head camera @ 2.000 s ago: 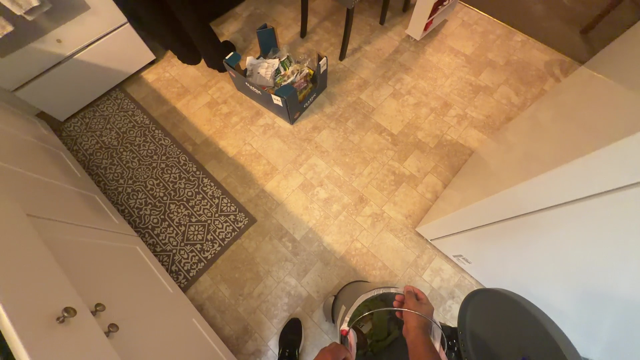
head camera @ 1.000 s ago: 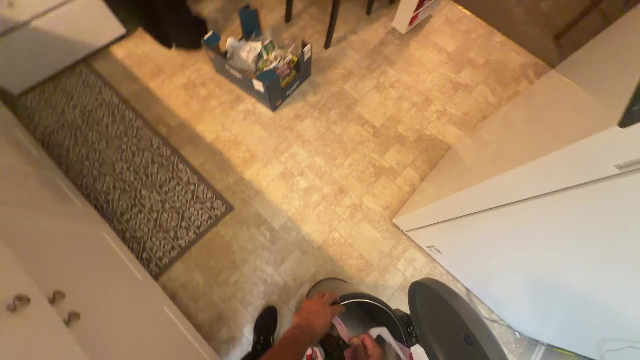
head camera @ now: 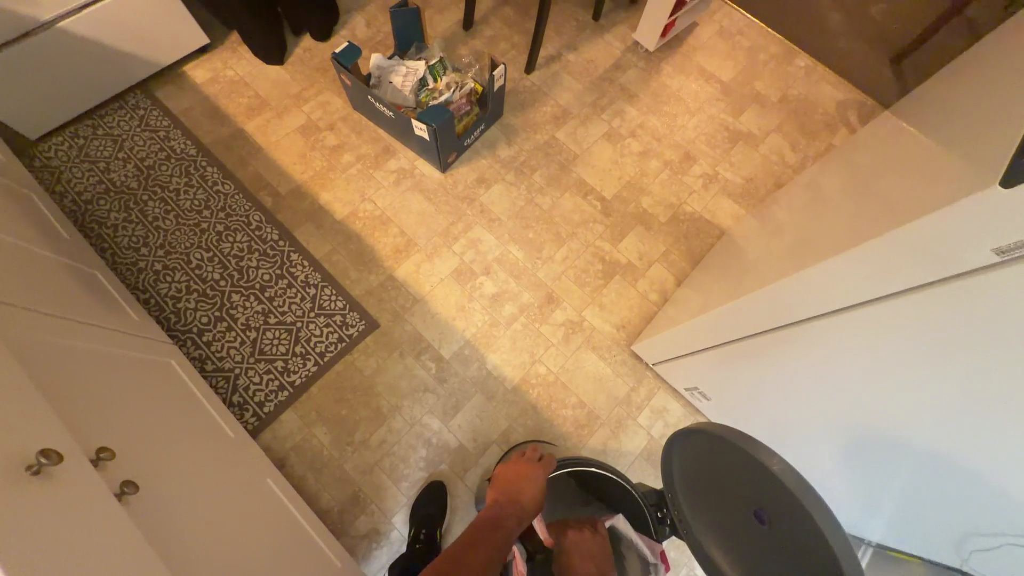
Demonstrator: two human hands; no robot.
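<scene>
A round trash bin with a dark rim stands at the bottom centre, its dark grey lid open on the right. My left hand is at the far left of the rim, fingers bent; its grip is hidden. Lower down, inside the opening, is my right hand, its fingers out of sight. A pale pink and white plastic bag bunches beside the right hand, with a pink strip between the two hands. Part of the bin's inner wall shows dark and bare.
A dark blue cardboard box of mixed packaging sits on the tiled floor. A patterned rug lies beside white cabinets at left. A large white appliance or cabinet stands at right. My black shoe is left of the bin.
My left hand has moved to the bin's far rim, while my right hand has gone from that rim down into the opening. The plastic bag no longer covers the rim there.
</scene>
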